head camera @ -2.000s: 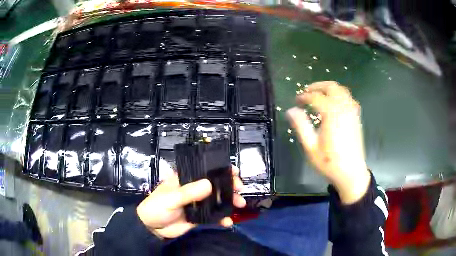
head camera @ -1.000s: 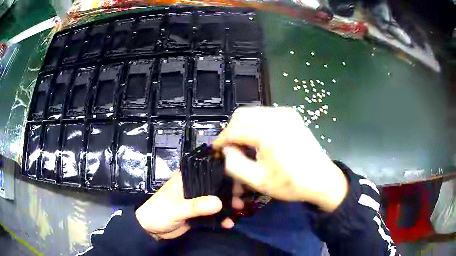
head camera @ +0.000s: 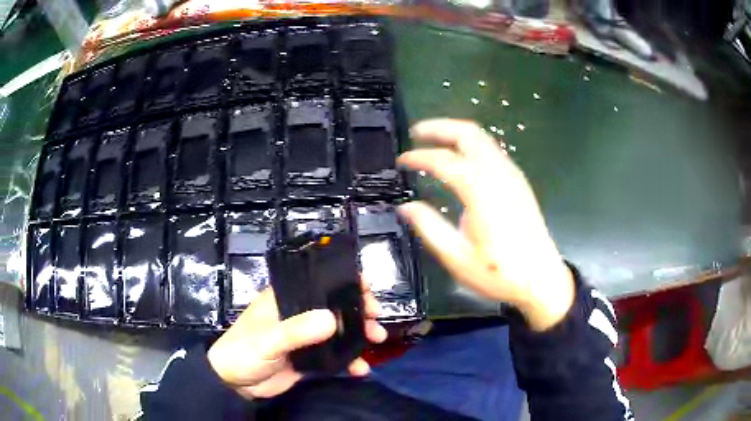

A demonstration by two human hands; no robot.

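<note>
My left hand (head camera: 272, 341) holds a stack of thin black phone housings (head camera: 317, 288) upright over the front edge of the tray, with the thumb across their face. A small orange spot (head camera: 324, 240) shows at the top end of the housings. My right hand (head camera: 486, 218) is to the right of the stack, above the green mat, with thumb and fingers apart; no piece shows between them. Small pale pieces (head camera: 520, 127) lie scattered on the mat, and the right hand hides some of them.
The glossy black compartment tray (head camera: 198, 210) covers the left and middle of the green mat (head camera: 650, 189); several pockets hold black housings, and front-left pockets look shiny. A red stool (head camera: 667, 341) stands at the lower right. Blurred items line the back edge.
My right hand came to the housings from the mat, then moved back right with its fingers apart. My left hand still holds the stack. The whole view has shifted slightly.
</note>
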